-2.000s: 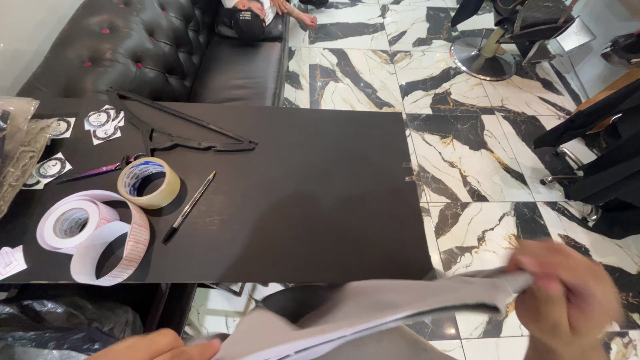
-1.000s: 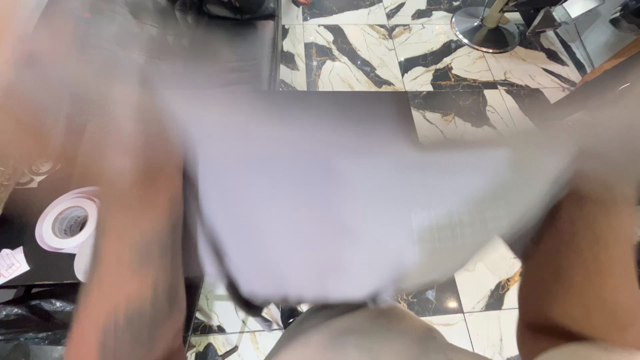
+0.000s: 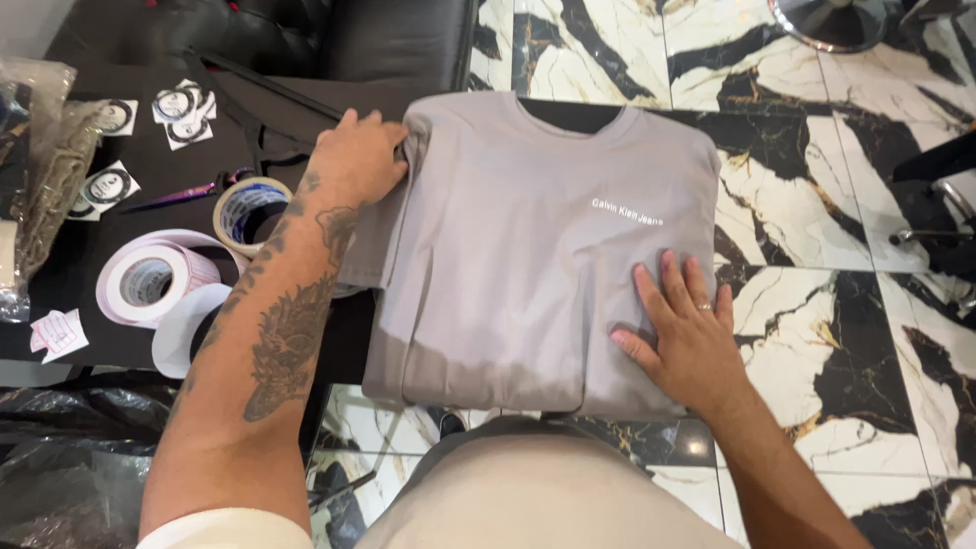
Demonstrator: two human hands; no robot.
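Observation:
A light grey Calvin Klein Jeans T-shirt [image 3: 518, 252] lies front up on the black table [image 3: 347, 343], its collar away from me and its lower part folded under at the near edge. My left hand [image 3: 362, 156] is at the shirt's left sleeve, near the shoulder; whether its fingers grip the cloth cannot be told. With fingers spread, my right hand [image 3: 682, 328] rests flat on the lower right of the shirt front. Left of my left forearm are a roll of packing tape [image 3: 229, 217] and a roll of labels [image 3: 145, 282].
Scissors [image 3: 183, 194], round-printed stickers [image 3: 179, 107] and a black angular frame [image 3: 267, 88] lie on the table's left part. Clear plastic packages [image 3: 53, 160] are at the far left, a black plastic bag [image 3: 76, 442] below. A black tufted sofa [image 3: 381, 38] stands behind.
The grey cloth, held up between my hands and blurred one second ago, now lies on the table as a shirt. My right hand has come down open on it.

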